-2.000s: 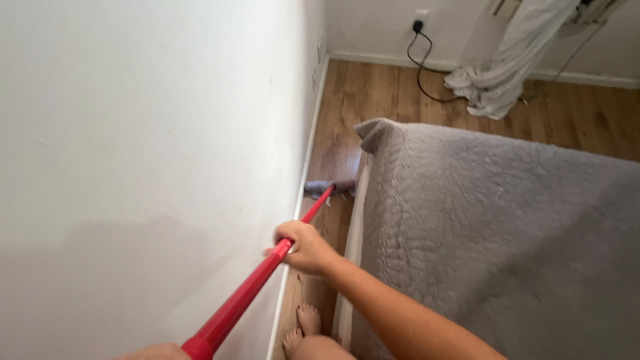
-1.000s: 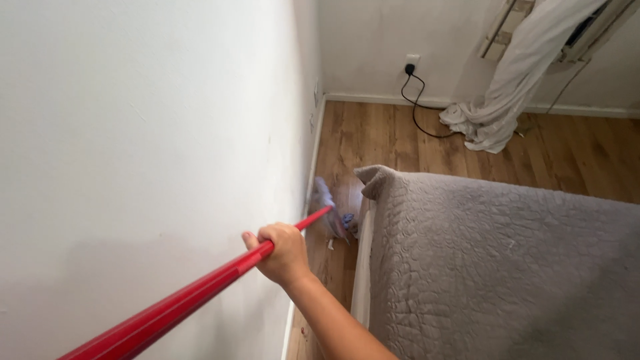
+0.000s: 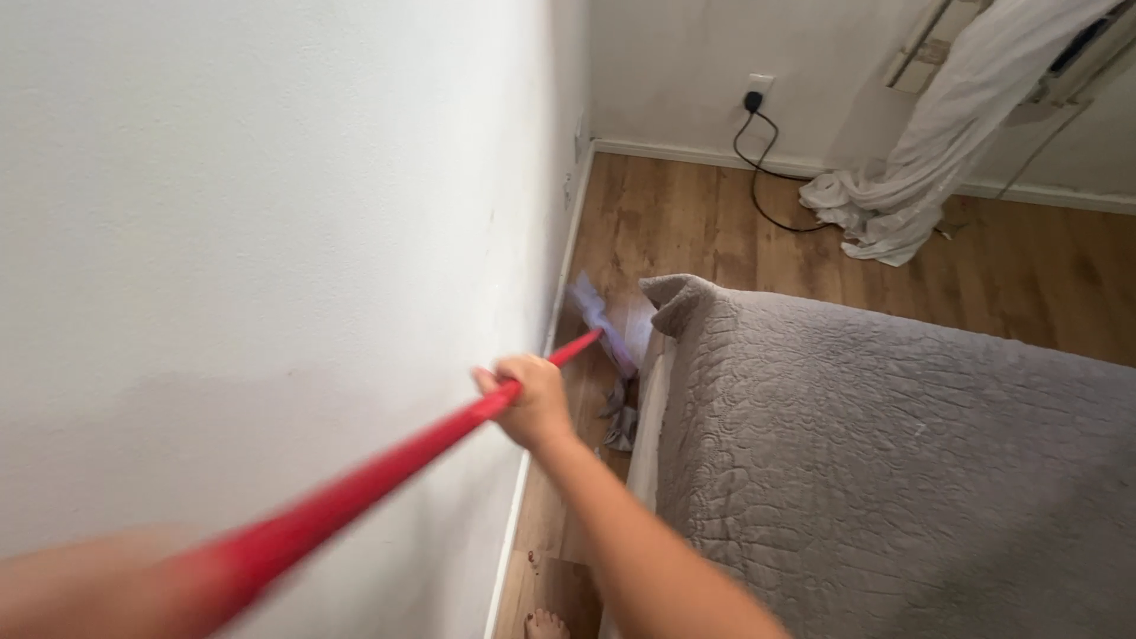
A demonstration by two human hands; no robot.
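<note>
A long red pole (image 3: 390, 466) runs from the lower left down to the floor. My right hand (image 3: 528, 399) is closed around its middle, beside the white wall. At the lower left edge my left hand (image 3: 98, 577), blurred and partly cut off, is at the near end of the pole; its fingers cannot be made out. The pole's far end meets a pale purple head (image 3: 603, 324), blurred, which lies on the wood floor between wall and bed. Crumpled grey scraps (image 3: 621, 422) are just on the near side of the head.
A bed with a grey quilted cover (image 3: 887, 444) fills the right. A white wall (image 3: 311, 222) stands close on the left. Beyond the bed, a white curtain (image 3: 932, 142) trails on the floor near a black cord (image 3: 754, 182) plugged into an outlet (image 3: 760, 87). A bare foot (image 3: 546, 624) shows at the bottom.
The purple head has turned from lying across the gap, two seconds ago, to a slanting position. The left hand, out of view one second ago, shows again at the lower left.
</note>
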